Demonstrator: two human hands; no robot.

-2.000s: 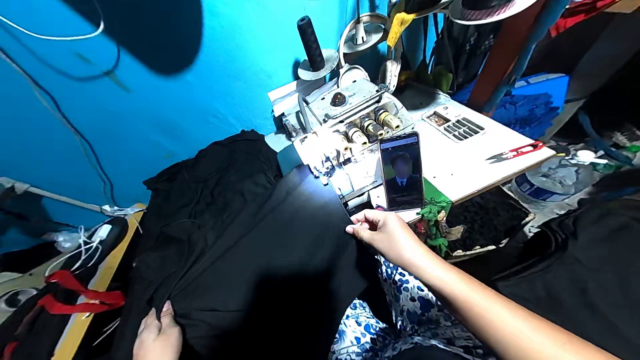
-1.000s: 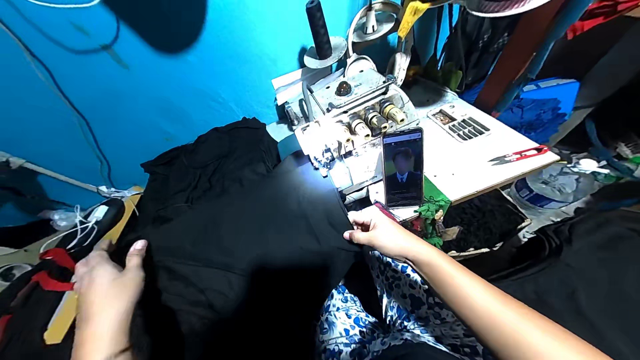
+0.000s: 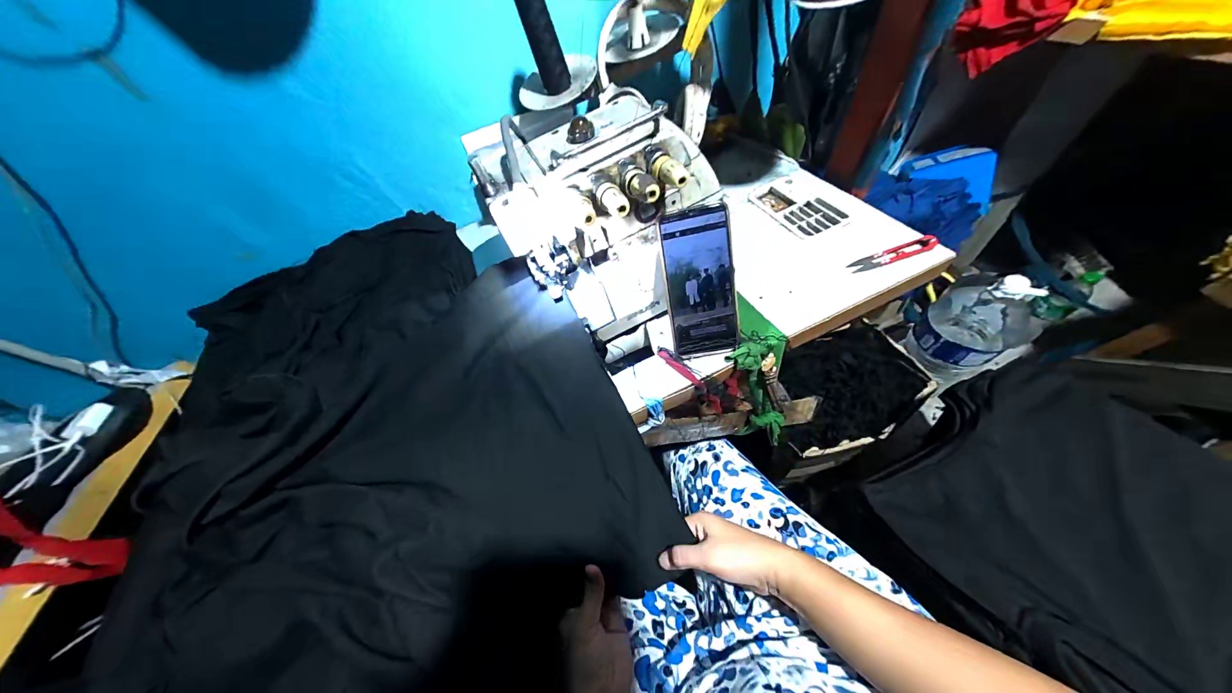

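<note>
Black fabric [image 3: 414, 481] spreads over the left and middle of the view, its upper end at the needle area of an overlock sewing machine [image 3: 597, 164]. Between the thumb and fingers of my right hand [image 3: 727, 553] the fabric's right edge is pinched, above a lap in blue-and-white patterned cloth. My left hand [image 3: 599, 635], in shadow at the bottom middle, lies at the fabric's lower edge with its thumb raised; its fingers are partly hidden, so its grip is unclear. A smartphone [image 3: 699, 279] with a lit screen leans upright against the front of the machine.
Red-handled thread snips [image 3: 895, 254] lie on the white machine table [image 3: 818, 279]. Green and red fabric scraps hang at its front edge. A box of black scraps [image 3: 847, 390], a clear plastic bottle [image 3: 972, 322] and more black fabric [image 3: 1068, 500] are at right. Red straps [image 3: 67, 558] lie at far left.
My left hand has moved from the fabric's left side to the bottom middle, near my right hand. My right hand has come lower with the fabric edge. The phone's picture has changed.
</note>
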